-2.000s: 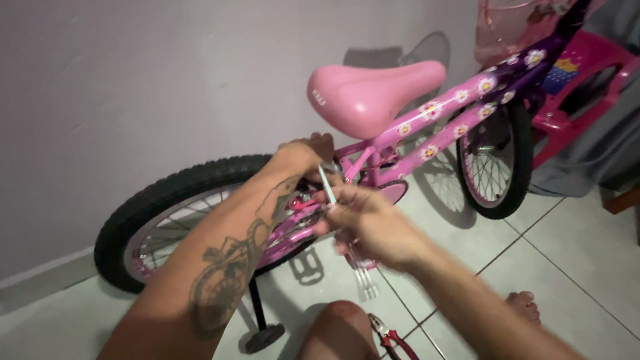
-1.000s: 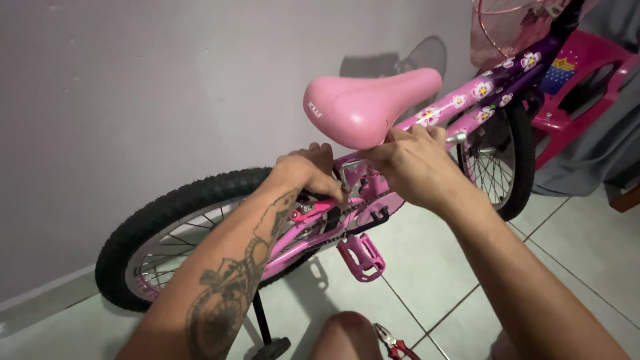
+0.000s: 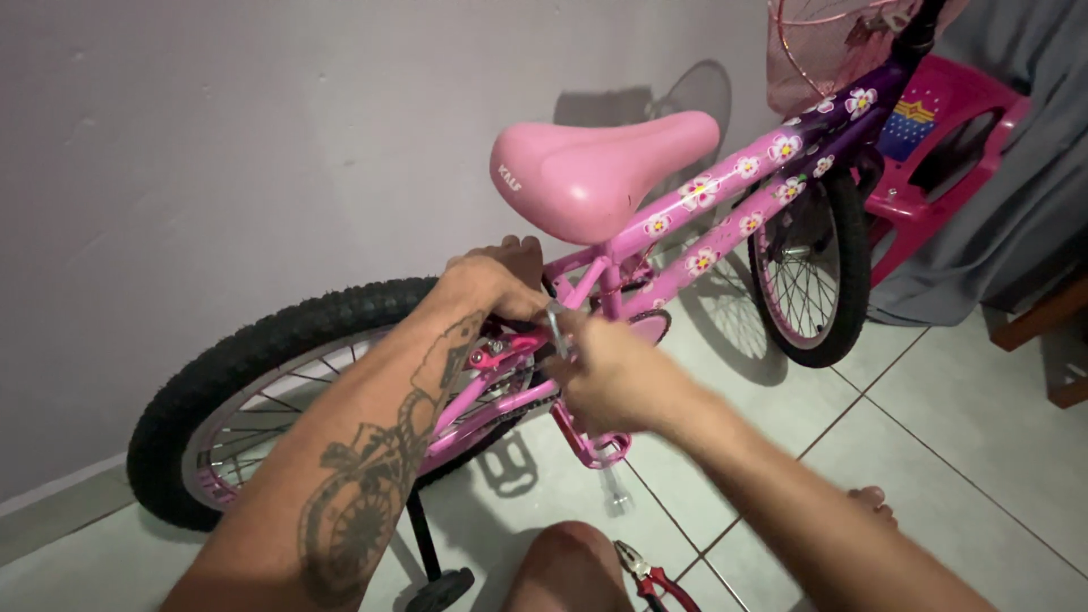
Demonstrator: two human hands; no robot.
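A pink child's bicycle with a pink saddle point(image 3: 595, 174) and a flower-patterned frame point(image 3: 701, 191) stands by the wall. My left hand point(image 3: 501, 276) is at the top of the rear wheel point(image 3: 289, 323), behind the seat tube, beside the pink rear brake arm point(image 3: 508, 348); its fingertips are partly hidden. Close to its right, my right hand point(image 3: 603, 365) is closed on a metal wrench point(image 3: 558, 330). The wrench's blurred far end points down past the pink pedal point(image 3: 605, 450). Whether the wrench touches a fastener cannot be seen.
Red-handled pliers point(image 3: 650, 578) lie on the tiled floor by my knee. The black kickstand point(image 3: 425, 531) reaches down left of them. A wire basket point(image 3: 820, 59) is at the front of the bicycle, with a pink plastic chair point(image 3: 909, 183) and grey curtain point(image 3: 1011, 144) beyond.
Since one second ago, my right hand has moved down and left from below the saddle, and the wrench's far end has swung downward. My left hand stays near the rear brake.
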